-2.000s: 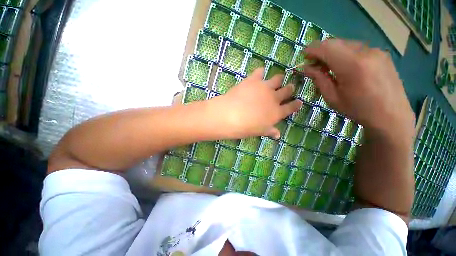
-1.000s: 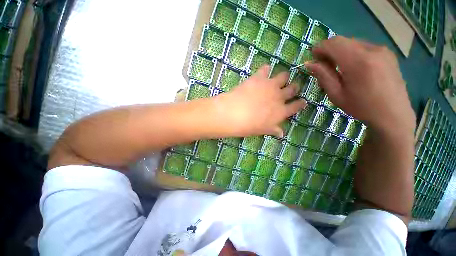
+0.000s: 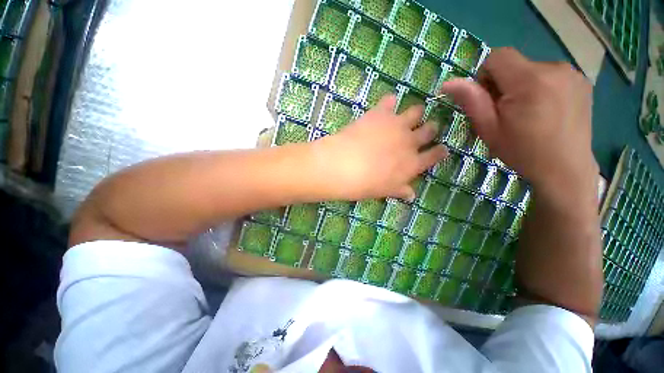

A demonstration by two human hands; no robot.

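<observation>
Small green circuit boards (image 3: 362, 236) with pale edges lie in a tight tilted grid on a brown cardboard sheet (image 3: 286, 69). My left hand (image 3: 375, 154) lies palm down on the middle of the grid, fingers spread and holding nothing. My right hand (image 3: 510, 102) is just right of it over the grid, thumb pointing left. A thin pale stick (image 3: 438, 97) shows at the right thumb tip; its other end and the curled fingers' hold on it are partly hidden. Both hands are bare.
White-silver padding (image 3: 167, 80) lies left of the grid. Another filled sheet (image 3: 632, 233) is at the right. A dark green mat (image 3: 502, 25), cardboard and loose green pieces (image 3: 650, 109) show at the upper right. Dark-edged cardboard (image 3: 33, 95) stands at far left.
My right hand has shifted slightly right and up, and its thumb and index finger look further apart. My left hand has stayed nearly in place. The grid sits slightly further right than two seconds ago.
</observation>
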